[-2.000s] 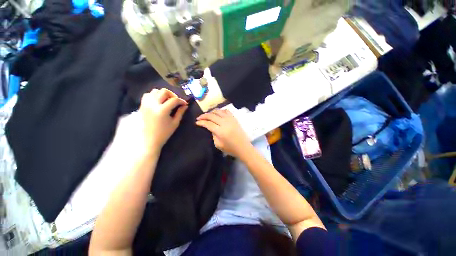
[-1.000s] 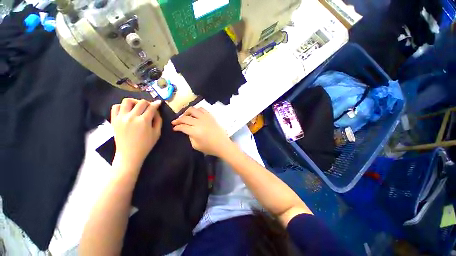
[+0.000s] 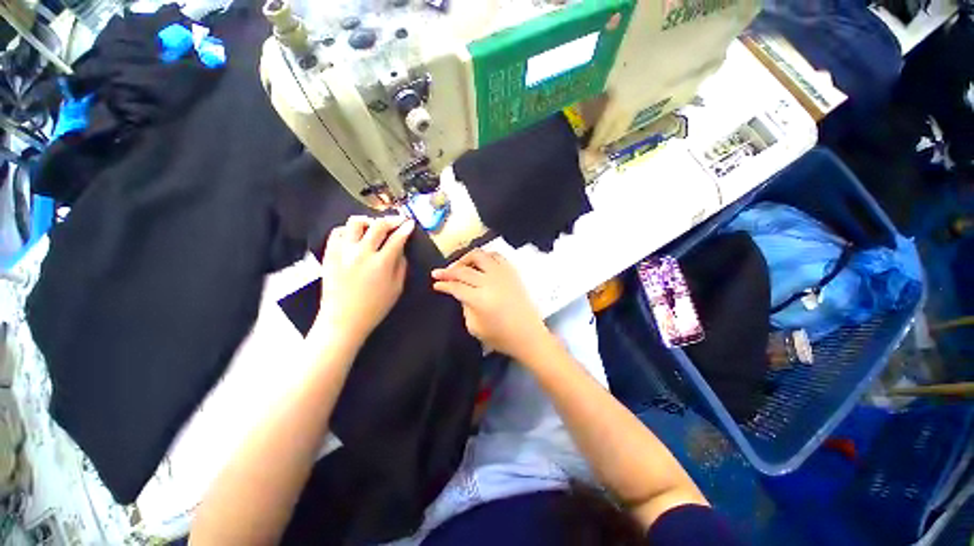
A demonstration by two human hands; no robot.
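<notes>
A black garment piece [image 3: 411,368] runs from the needle area down over my lap. My left hand [image 3: 363,272] lies on it with fingertips close to the blue guide [image 3: 430,212] at the needle and presses it down. My right hand [image 3: 493,302] pinches the cloth edge just right of the needle, below the tan plate [image 3: 462,226]. The cream sewing machine head [image 3: 374,96] with its green panel [image 3: 550,64] stands above. The needle tip and presser foot are hard to make out. A ragged black scrap [image 3: 523,187] lies on the machine bed, right of the needle.
A large black panel [image 3: 160,256] covers the table on the left, with a black bundle with blue ties [image 3: 128,96] behind it. A blue basket [image 3: 785,466] stands right of my lap, holding black cloth and light blue plastic [image 3: 806,261]. A lit smartphone [image 3: 671,301] rests on its edge.
Since two seconds ago, a pointed black cloth corner shows left of my left wrist. Both hands remain close to the needle. The camera view swung right, then back.
</notes>
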